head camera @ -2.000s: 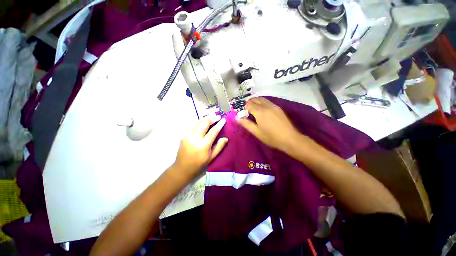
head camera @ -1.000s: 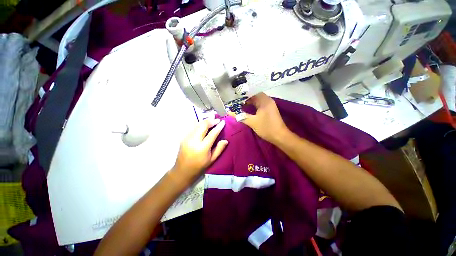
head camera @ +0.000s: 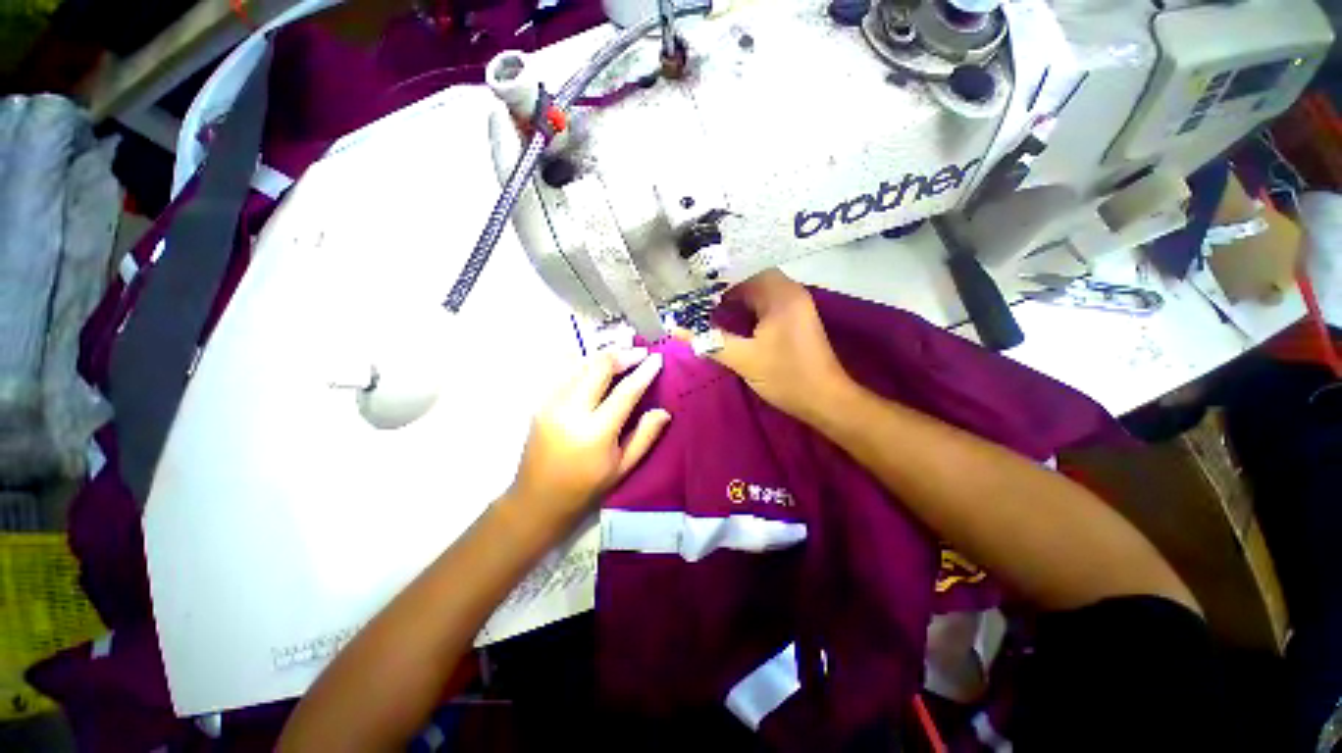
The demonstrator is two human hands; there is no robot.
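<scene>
A maroon garment [head camera: 736, 441] with a pale reflective band [head camera: 704, 533] and a small yellow logo [head camera: 739, 491] lies under the white sewing machine head [head camera: 795, 147] and hangs over the table's front edge. The cloth looks magenta by the presser foot [head camera: 689, 315]. My left hand [head camera: 581, 434] lies on the cloth's left edge, its fingertips just left of the foot and its fingers apart. My right hand [head camera: 777, 353] pinches the cloth just right of the foot. The needle is too small to tell.
A metal gooseneck [head camera: 508, 191] stands left of the head. Black-handled scissors [head camera: 977, 291] and a slim silver tool [head camera: 1104, 296] lie at the right of the white table [head camera: 295, 441]. A dark grey strip [head camera: 192, 309] hangs over the left edge. A yellow crate [head camera: 37, 603] stands far left.
The machine and table now sit slightly differently in view than in the oldest frame. My right fingers have curled in closer beside the foot. My left hand stays nearly in place.
</scene>
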